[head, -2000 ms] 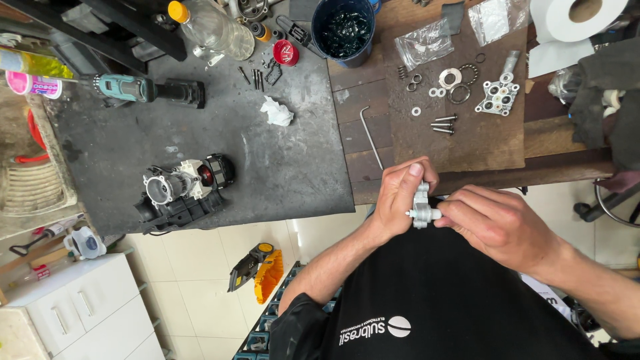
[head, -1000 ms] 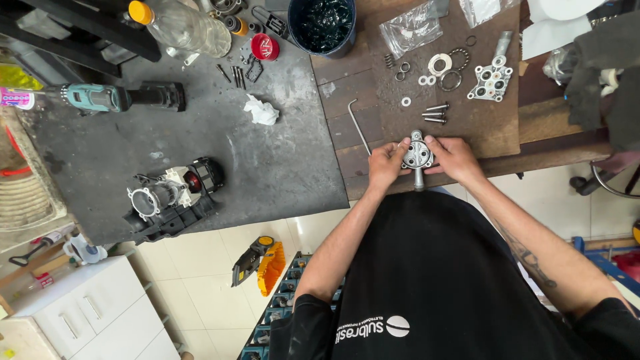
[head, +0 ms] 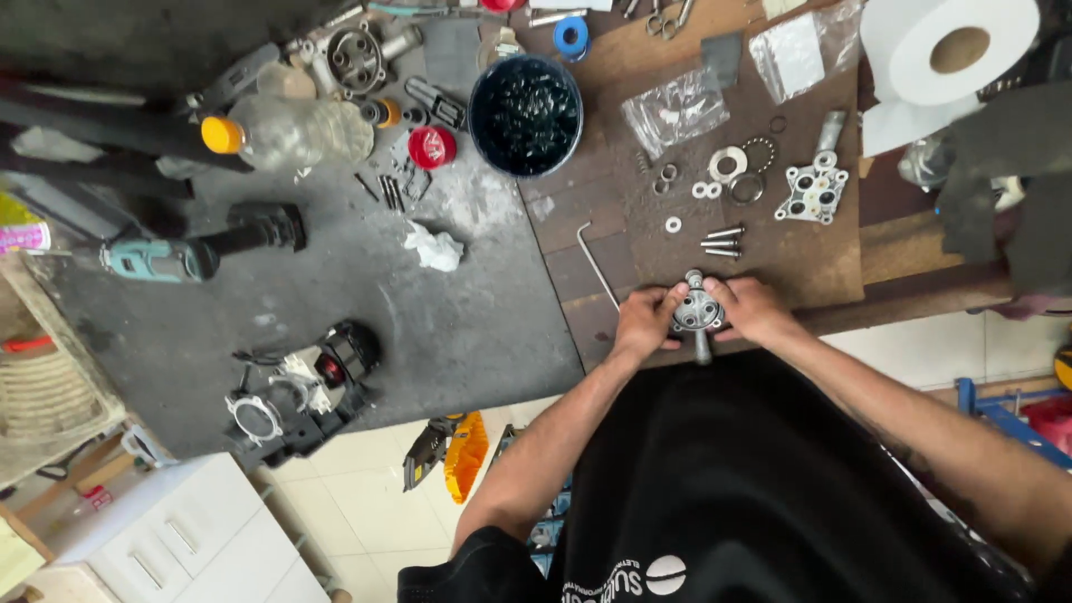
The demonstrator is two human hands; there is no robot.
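Observation:
A round cast-metal pump housing [head: 698, 310] with several holes in its face and a tubular stem is held between both hands at the bench's front edge. My left hand [head: 646, 322] grips its left side, the thumb on the rim. My right hand [head: 754, 311] grips its right side. Just beyond lie several screws [head: 722, 242], small white washers [head: 673, 224], a larger metal ring [head: 728, 165] and a bearing ball ring [head: 759, 154]. A second cast-metal part [head: 814, 194] with a tube rests at the right of the brown mat. A hex key [head: 596, 266] lies left of the hands.
On the grey mat [head: 494, 335] are a motor assembly [head: 310, 385], a teal cordless driver [head: 163, 260], crumpled white paper [head: 434, 247] and a red cap [head: 432, 147]. A dark tub of liquid [head: 526, 115], a plastic bottle [head: 293, 132], plastic bags [head: 677, 109] and a paper roll [head: 950, 50] stand farther back.
Two seconds ago the housing was held off the bench's front edge, near the body, side-on. It is now at the edge with its holed face showing, and both hands have moved with it.

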